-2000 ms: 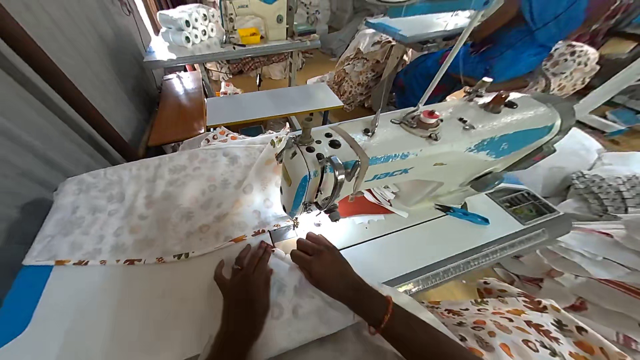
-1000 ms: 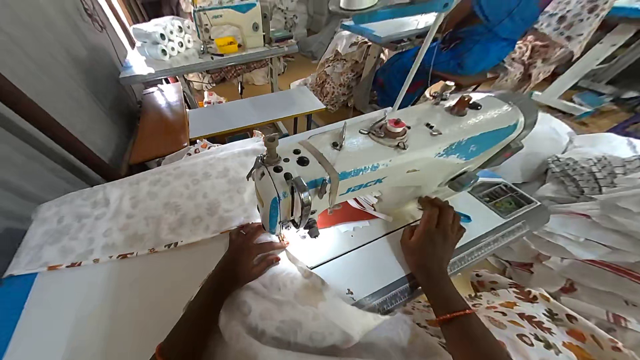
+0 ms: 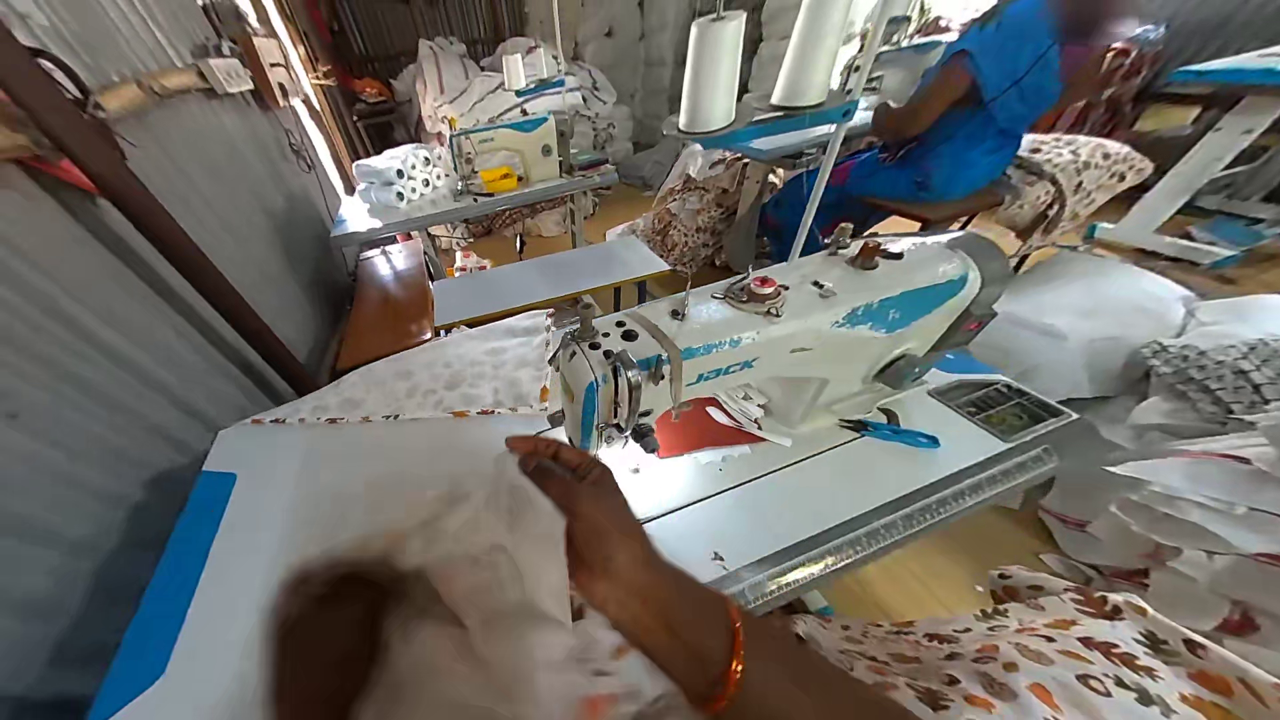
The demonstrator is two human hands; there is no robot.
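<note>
A white Jack sewing machine (image 3: 780, 350) stands on its table, its needle area lit. My right hand (image 3: 590, 510), with an orange bangle at the wrist, is raised just in front of the machine's head, thumb and fingertips at the edge of a thin white cloth (image 3: 480, 560). My left hand (image 3: 335, 630) is a dark blur at the lower left, beside or partly behind that cloth; its fingers cannot be made out. A leaf-printed white cloth (image 3: 450, 375) lies behind and left of the needle. Blue thread snips (image 3: 890, 432) lie on the machine bed, near a red piece (image 3: 700, 428).
A corrugated metal wall (image 3: 240, 210) runs along the left. Piled white fabric (image 3: 1190, 480) and leaf-printed cloth (image 3: 1080, 650) are at the right. Behind are thread cones (image 3: 712, 75), another sewing machine (image 3: 510, 150), a bench (image 3: 550, 280) and a seated person in blue (image 3: 1000, 90).
My right hand has left the right part of the machine bed and is now at the cloth edge. My left hand has moved from the needle toward the lower left. The view has tilted up.
</note>
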